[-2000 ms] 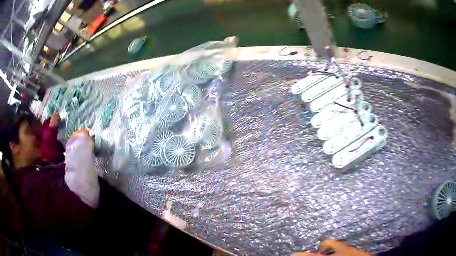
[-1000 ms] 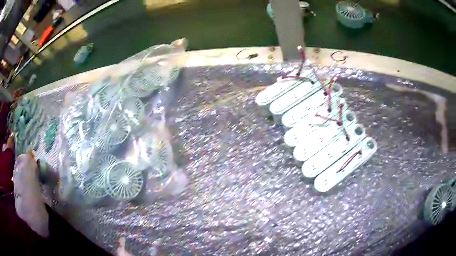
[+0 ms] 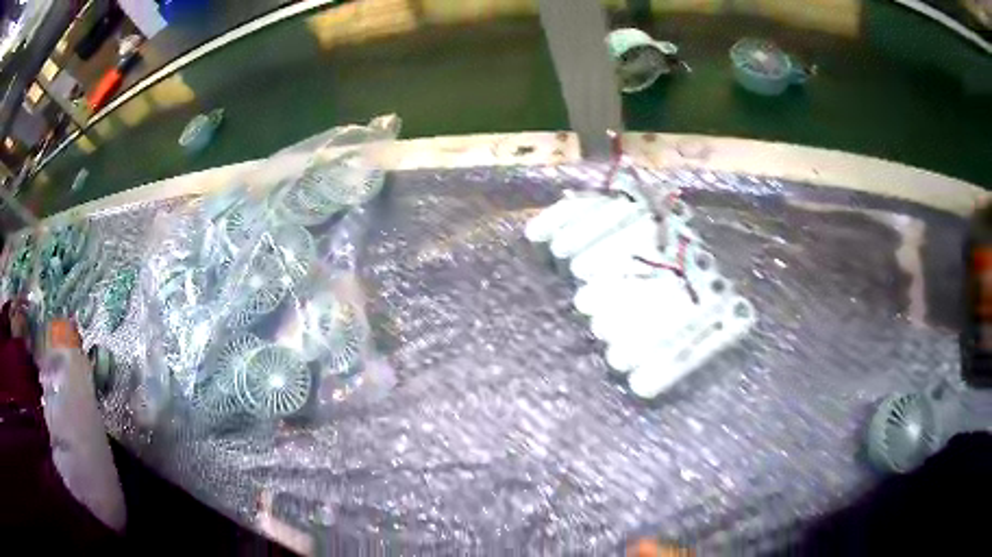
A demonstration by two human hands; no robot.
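Note:
Light-blue-white fan handles (image 3: 664,316) lie side by side in a slanting row, with thin red and dark lead wires (image 3: 680,267) at their upper ends. A round spoked fan head (image 3: 903,432) lies at the lower right, beside a dark sleeve. A small blurred patch of skin shows at the bottom edge; it seems to be my left hand (image 3: 656,547), cut off, and its grip cannot be seen. My right hand cannot be made out.
A clear bag (image 3: 370,288) of spoked grilles lies left, near a neighbouring person's pale sleeve (image 3: 82,441). A grey post (image 3: 585,76) stands before the green conveyor (image 3: 468,87), which carries fan parts. A dark and orange object (image 3: 982,288) stands at the right edge.
The view has swung right since the first frame, so the handles and bag appear farther left. The hand at the bottom edge shows less than at first. The dark and orange object has come into view.

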